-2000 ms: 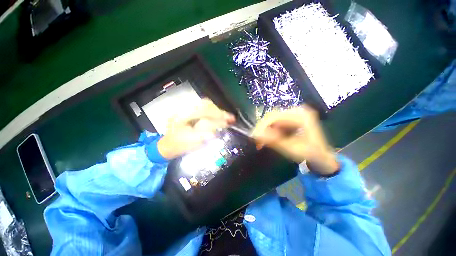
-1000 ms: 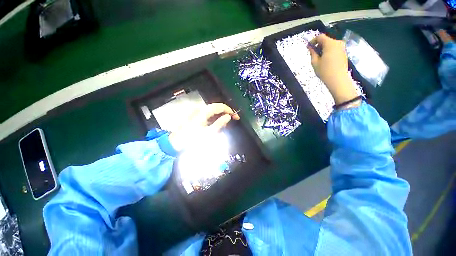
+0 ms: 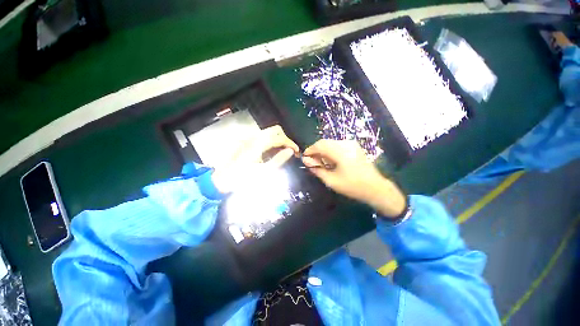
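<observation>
An open tablet unit (image 3: 222,137) with a bright, glaring surface lies in a black fixture tray (image 3: 273,251). Its circuit board (image 3: 270,216) shows at the near end with a small green patch (image 3: 282,208). My left hand (image 3: 257,156) is over the unit, thumb and forefinger pinched at its right side; a small strip seems to be between them, too blurred to be sure. My right hand (image 3: 350,173) meets the left fingertips and holds thin dark tweezers (image 3: 315,167). The tweezer tips are hard to make out.
A black parts box (image 3: 399,145) full of white strips (image 3: 410,86) stands at the upper right. Loose black-and-white strips (image 3: 340,105) lie beside it. A clear bag (image 3: 467,67) is further right, a smartphone (image 3: 46,207) at left. Another person's blue sleeve (image 3: 540,149) shows at the right.
My right hand first left the unit for the parts box of white strips, and is now back at my left fingertips. My left hand has stayed over the unit.
</observation>
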